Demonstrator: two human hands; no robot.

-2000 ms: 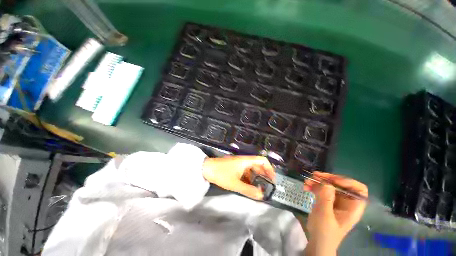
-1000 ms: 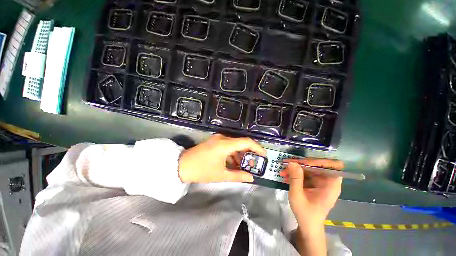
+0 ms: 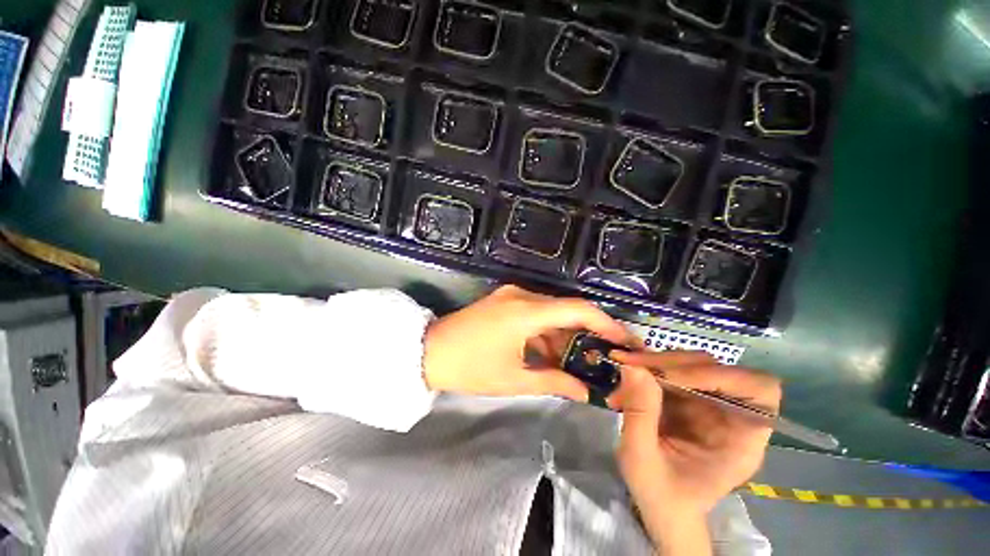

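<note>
My left hand holds a small black watch housing between thumb and fingers, its open side facing up. My right hand holds slim grey tweezers like a pen. The tweezer tip is at the housing, and the fingertips hide part of both. A white dotted sticker sheet lies just beyond my right hand and is partly covered by it. The black blister tray lies beyond my hands, with housings in most of its pockets; one pocket in the second visible row holds none.
Spare dotted sheets and a long pale strip lie at the left. Stacked black trays stand at the far right. Grey equipment is below left. Yellow-black floor tape runs below right.
The right hand has moved from the sticker sheet to the housing, and the tweezer tip is now there. The view has tilted down and shifted since the earliest frame.
</note>
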